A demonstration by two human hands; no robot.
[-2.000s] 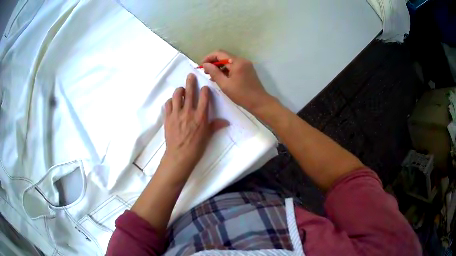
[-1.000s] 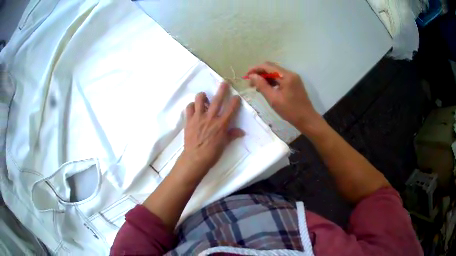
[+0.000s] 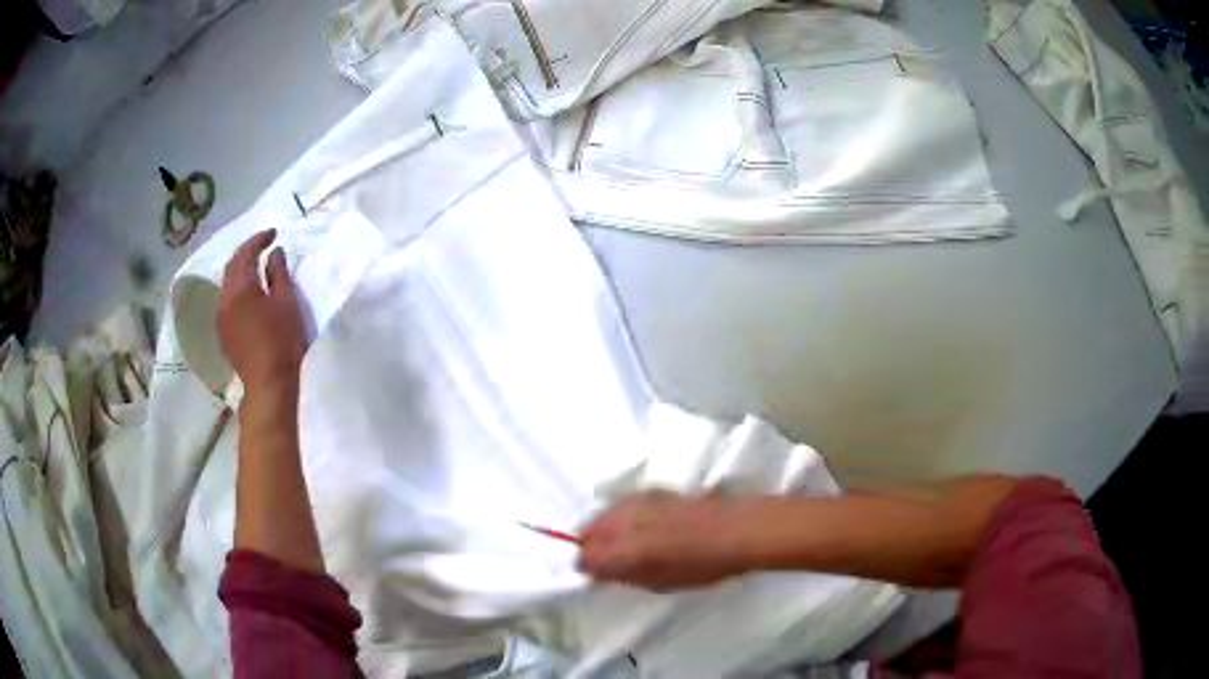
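Observation:
A large white garment piece with dark stitching lies in front of me, folded and bunched toward my body. My left hand is at its left part, over a folded, curled portion; a white flap of cloth or card shows beside the fingers, I cannot tell which. Whether the fingers grip cloth is not clear. My right hand, blurred, is over the bunched cloth at the lower middle and holds a thin red marking pen pointing left.
Thread snips lie on the pale grey table at the upper left. Another stitched white garment lies at the far side. More white pieces are at the right edge and the left edge.
The view has shifted, showing the far garment and snips. The garment now lies differently, bunched near me. My hands are far apart; the left no longer presses at the raw edge.

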